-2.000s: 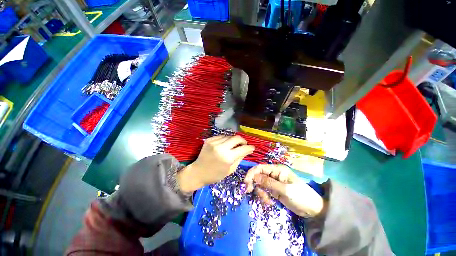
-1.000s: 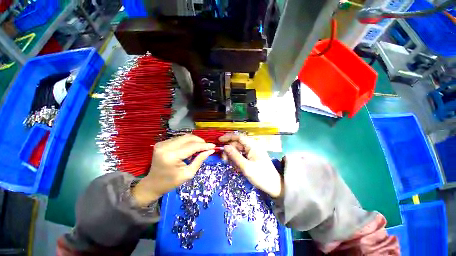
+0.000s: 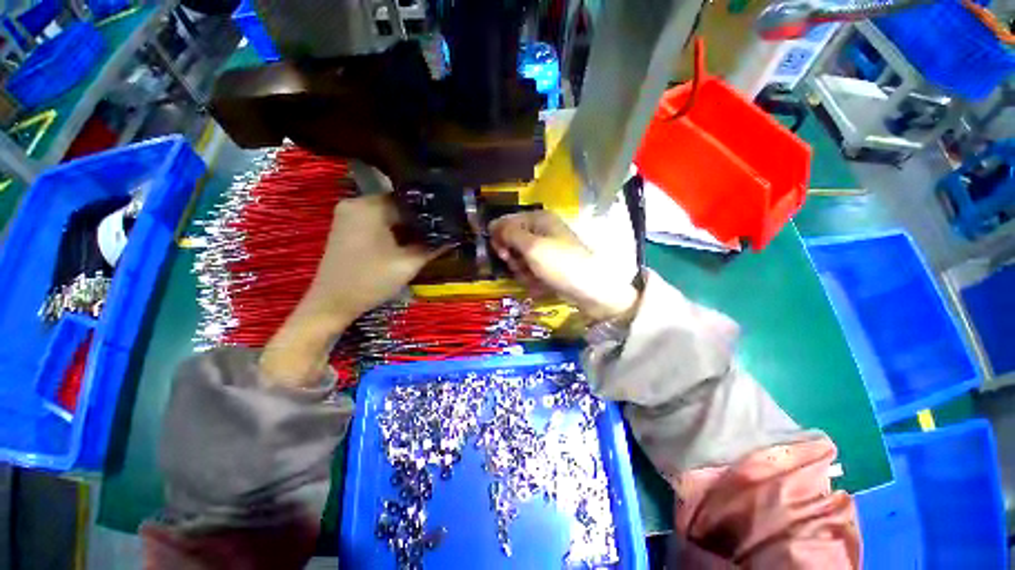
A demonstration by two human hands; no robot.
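My left hand (image 3: 362, 258) is at the left side of the crimping die (image 3: 473, 223), under the dark press head (image 3: 378, 117). My right hand (image 3: 545, 256) is at the die's right side, fingers bent close together. A lead between the hands cannot be made out; the fingertips are dark and partly hidden. A large pile of red leads (image 3: 278, 245) lies left of the press. A smaller group of red leads (image 3: 451, 325) lies between the yellow press base (image 3: 462, 290) and the blue tray (image 3: 365, 468). Loose metal terminals (image 3: 501, 445) are scattered in the tray.
A large blue bin (image 3: 33, 245) with black and red leads and a white roll stands at the left. A red-orange bin (image 3: 729, 156) sits on white paper (image 3: 673, 223) right of the press's grey upright (image 3: 618, 100). Blue bins (image 3: 890, 317) are at the right, below the green bench's edge.
Both hands have moved from above the tray's far edge forward to the die. A red lead was pinched between them a second ago. The view has shifted, and the tray shows more fully.
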